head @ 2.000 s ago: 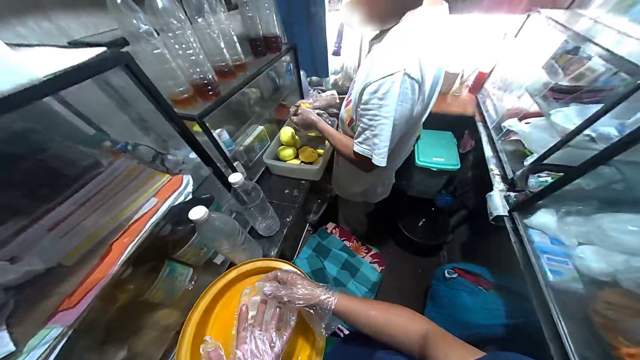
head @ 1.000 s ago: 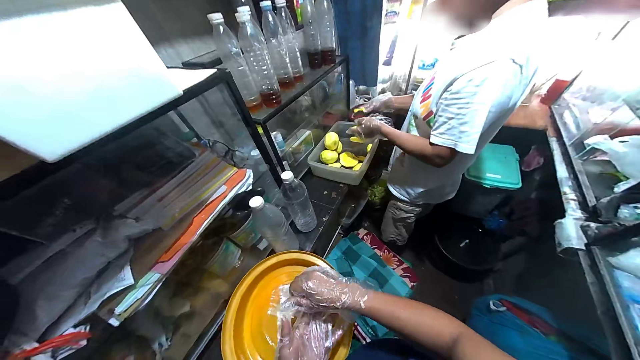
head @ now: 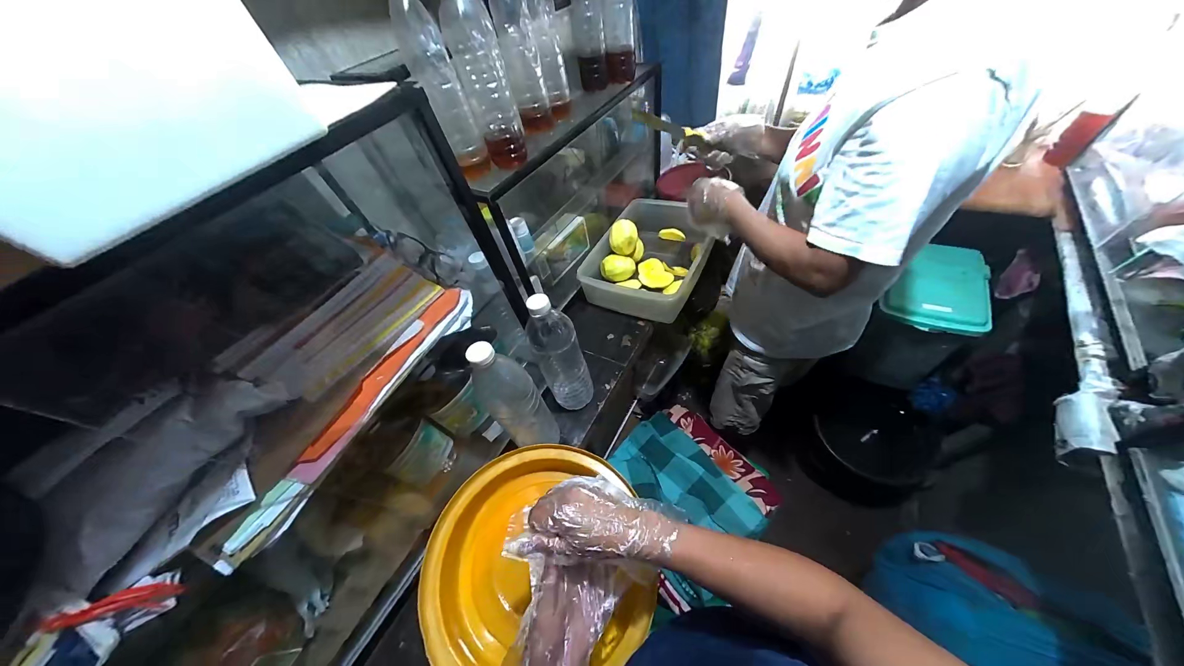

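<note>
Both my hands wear clear plastic gloves over a round yellow plastic basin [head: 462, 555]. My right hand [head: 597, 523], coming in from the right, has its fingers closed on loose clear plastic at the fingertips of the left glove. Below it, my left hand [head: 569, 606] points up and away, its fingers extended inside the plastic; the wrist is cut off by the bottom edge. Just beyond the basin stand two capped clear plastic bottles, one [head: 513, 398] near its rim and another [head: 560, 356] behind it.
Farther back, a pale plastic tub [head: 638, 301] holds peeled yellow mangoes [head: 623, 237]. A gloved person [head: 851, 185] stands beside it with a knife [head: 657, 122]. Bottles with dark liquid [head: 504, 139] top a glass case at left. A green checked cloth [head: 684, 472] lies right of the basin.
My right hand's fingers have closed on the left glove's fingertips; two seconds ago the left palm was spread. The other person's hands have moved apart, and a knife now shows. The view has shifted left.
</note>
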